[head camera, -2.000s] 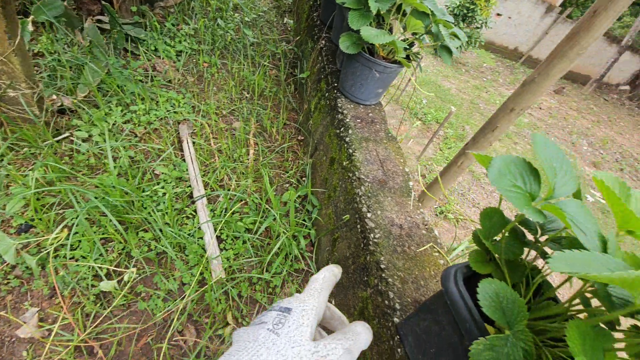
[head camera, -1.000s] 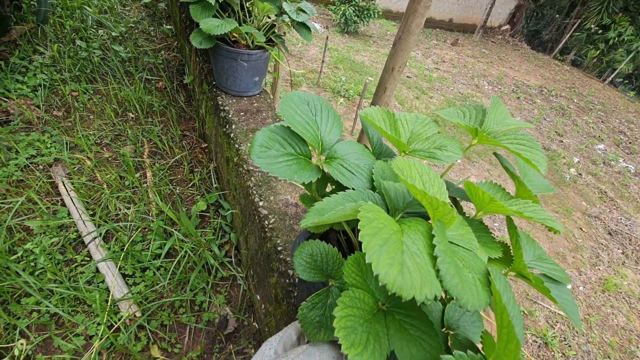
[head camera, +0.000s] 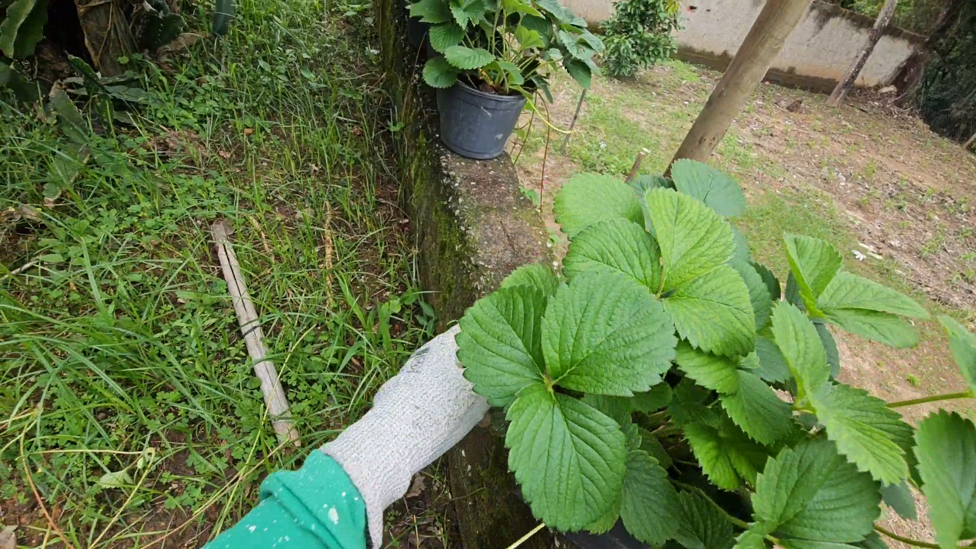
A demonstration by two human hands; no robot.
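My left hand (head camera: 419,408), in a whitish knit work glove below a green sleeve, reaches in from the bottom. Its fingers are hidden behind the leaves of a large strawberry plant (head camera: 602,335), so what they touch or hold cannot be made out. That plant fills the lower right, above the low mossy wall (head camera: 499,221); only a dark bit of its pot shows at the bottom edge. Farther along the wall stands a dark plastic pot (head camera: 478,122) with another strawberry plant (head camera: 507,46). My right hand is out of view.
Left of the wall, a weathered wooden stick (head camera: 252,328) lies in grass and weeds. A slanting wooden post (head camera: 740,80) rises to the right of the wall, with sloping ground beyond it. A pale boundary wall (head camera: 816,46) and a shrub (head camera: 640,34) stand farther back.
The gloved left hand, bare of leaves two seconds ago, now reaches in behind the near plant's leaves. The near plant has come farther in over the wall from the right.
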